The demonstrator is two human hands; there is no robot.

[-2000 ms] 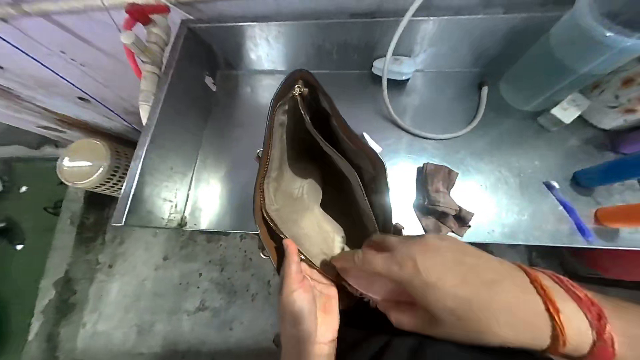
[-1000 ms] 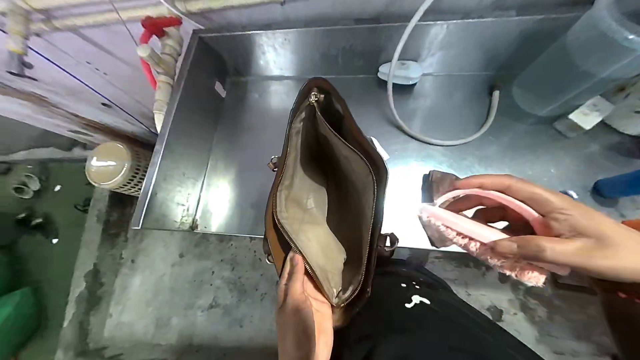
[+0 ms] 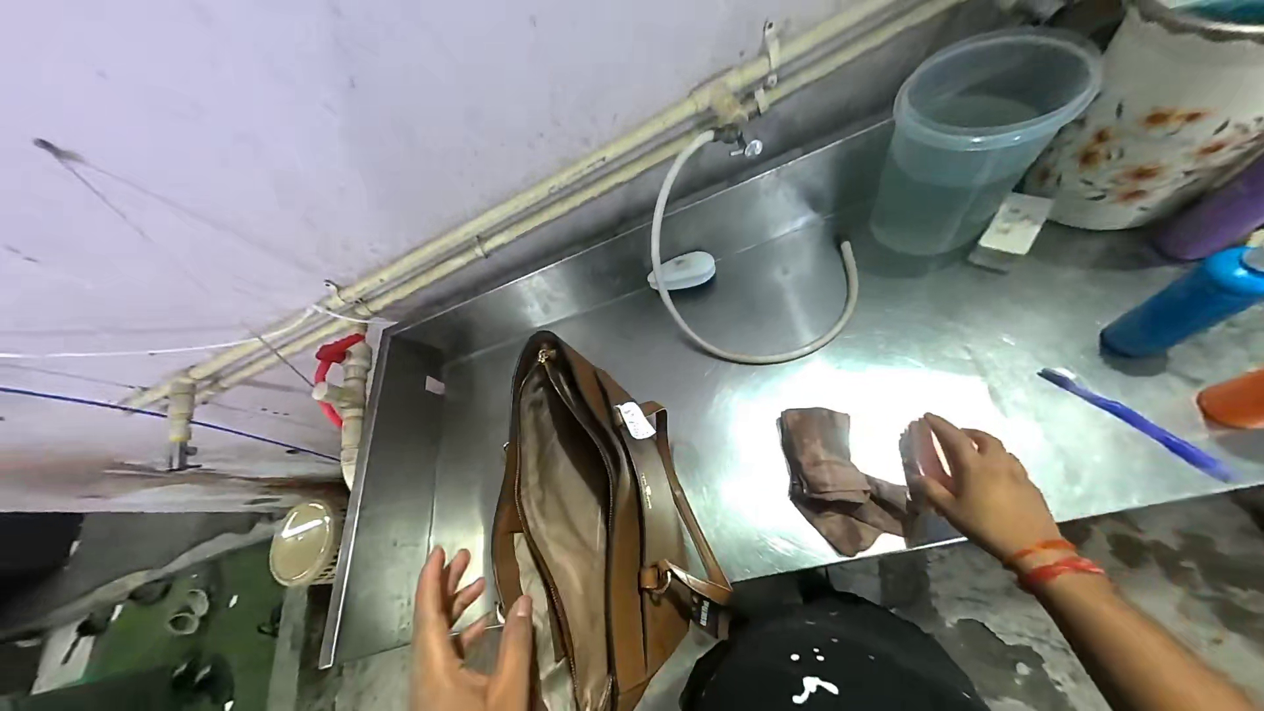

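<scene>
A brown leather handbag (image 3: 632, 513) stands on the steel sink counter (image 3: 750, 395), its zip open and beige lining showing; a small white tag hangs near its handle. My left hand (image 3: 474, 642), fingers spread, is at the bag's lower left side and grips nothing. To the right of the bag lies a crumpled brown cloth (image 3: 829, 474). At the cloth's right end, my right hand (image 3: 987, 484) has its fingers around a pink-handled brush (image 3: 926, 456), mostly hidden and blurred.
A white hose (image 3: 760, 357) curls behind the cloth, beside a white oval item (image 3: 686, 271). Farther right stand a clear water bucket (image 3: 958, 148), a flowered container (image 3: 1165, 118), a blue bottle (image 3: 1185, 301) and a purple toothbrush (image 3: 1136, 420). A lidded basket (image 3: 306, 541) is left of the sink.
My right hand left the bag and took up the pink brush, now down beside the cloth. My left hand has come off the bag's edge and opened. The view has swung toward the wall.
</scene>
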